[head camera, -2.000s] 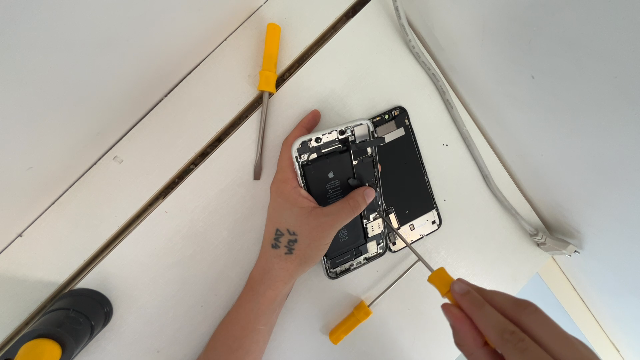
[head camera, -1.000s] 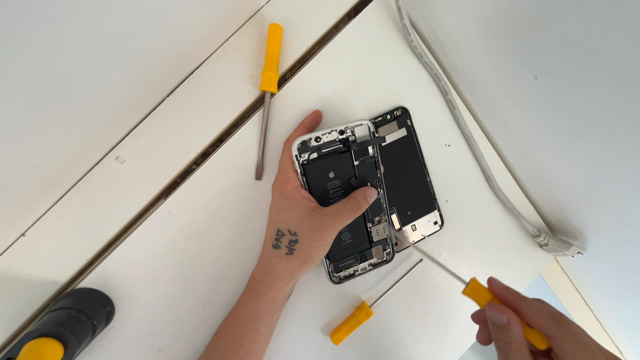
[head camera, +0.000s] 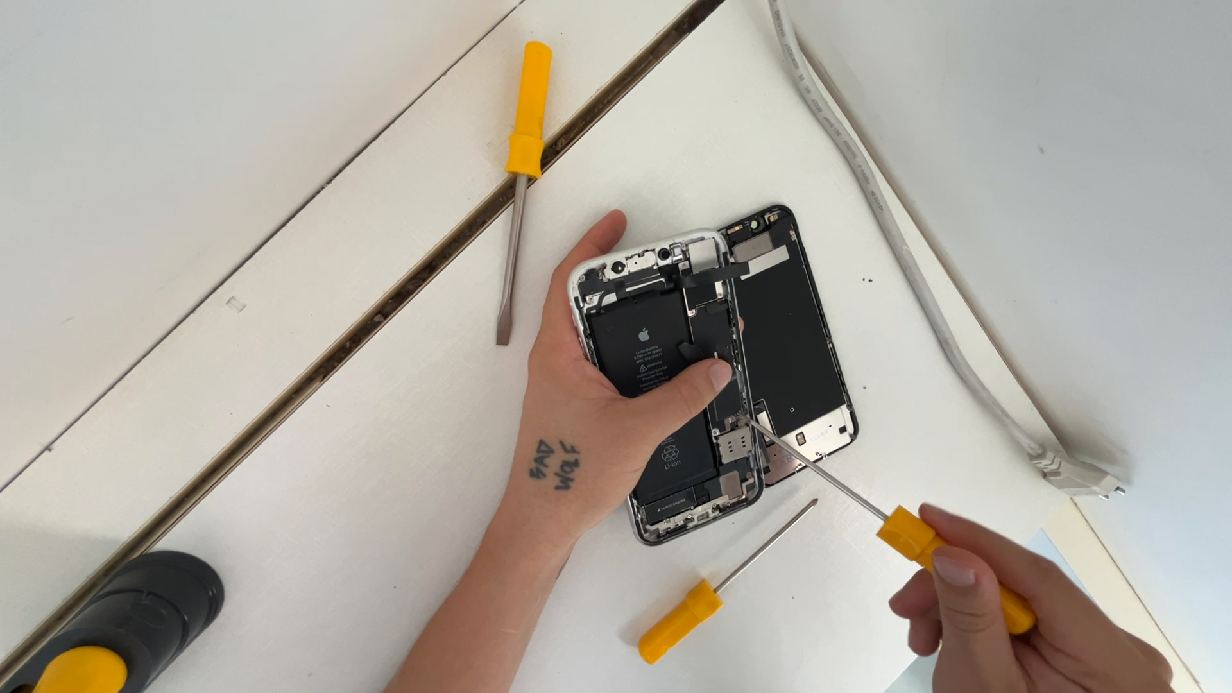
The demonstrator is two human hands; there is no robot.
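My left hand [head camera: 602, 404] grips an opened smartphone body [head camera: 635, 346] from its left side, the thumb lying across the battery onto the circuit board. Partly under the phone's right edge lies the detached display assembly [head camera: 784, 337], its inner side up. My right hand [head camera: 1001, 597] holds a yellow-handled screwdriver [head camera: 905, 529]; its tip meets the phone's right edge near the metal SIM card slot [head camera: 734, 444]. Below the phone rests a second yellow screwdriver [head camera: 681, 621] with a thin shaft. A flat-blade yellow screwdriver [head camera: 529, 106] lies above and left of the phone.
A grey cable [head camera: 900, 241] with a two-pin plug [head camera: 1078, 472] runs down the right side of the white surface. A dark gap [head camera: 385, 313] crosses the surface diagonally. At the lower left corner is a black and yellow object [head camera: 144, 606], cut off by the frame.
The screwdriver in my right hand was drawn off the phone one second ago, and its tip is back at the phone's right edge. My left hand keeps its grip.
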